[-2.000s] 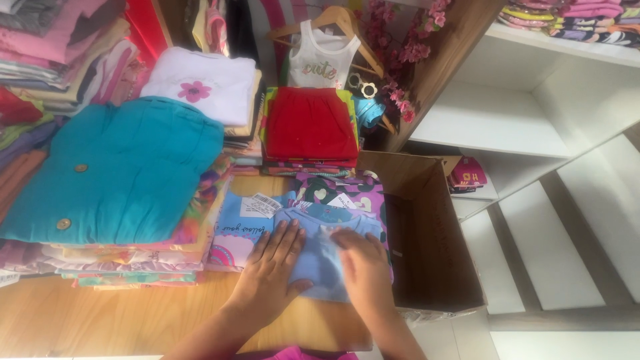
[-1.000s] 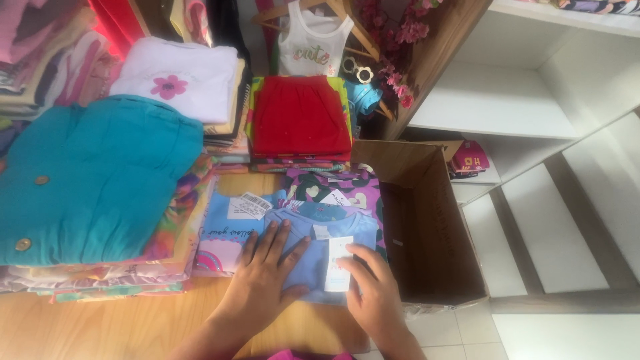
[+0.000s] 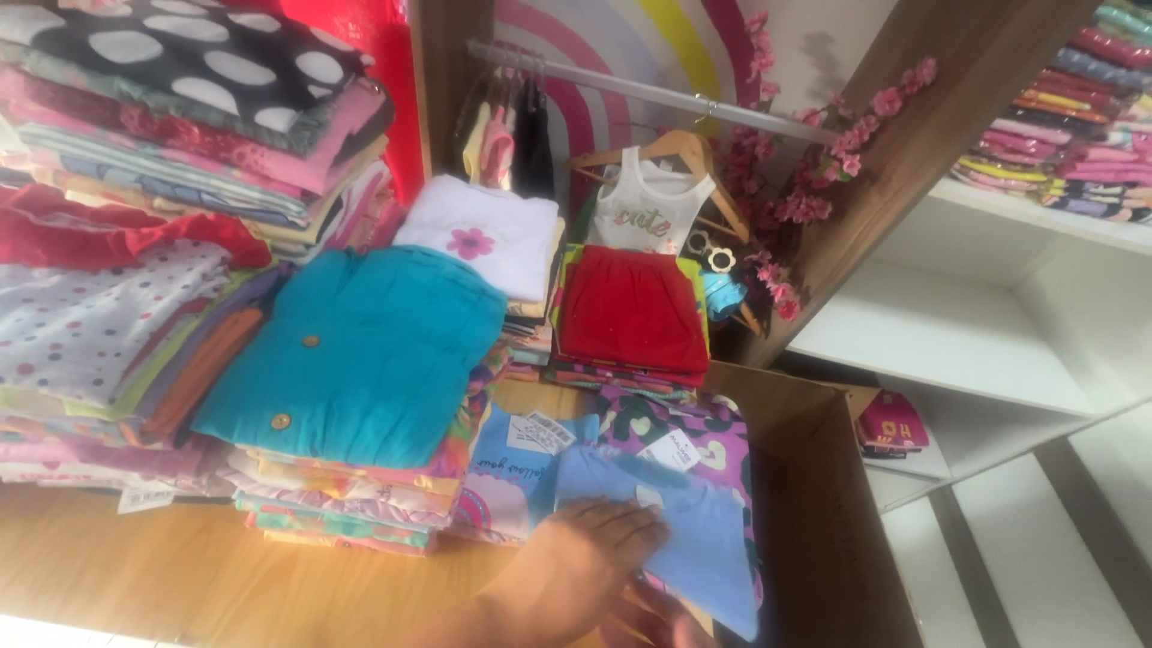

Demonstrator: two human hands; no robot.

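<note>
A light blue folded garment (image 3: 693,513) lies over a purple patterned garment (image 3: 729,432) with a white tag. My left hand (image 3: 598,540) rests on the blue garment's left part, its fingers bent near the neckline. Lower down, my right hand (image 3: 652,616) is at the garment's near edge, blurred and partly behind my left hand; whether it grips the cloth cannot be told. Just to the left lies a blue garment with a rainbow print (image 3: 504,477) and a tag.
Folded piles stand at left, topped by a teal garment (image 3: 378,360) and a dotted one (image 3: 99,315). A red garment (image 3: 634,310) tops another pile. At right are an open cardboard box (image 3: 810,504) and white shelves (image 3: 945,333). A white tank top (image 3: 652,202) hangs behind.
My right hand has moved from the white tag on the blue garment down to its near edge. That long tag no longer shows. The view has shifted, showing more piles at left.
</note>
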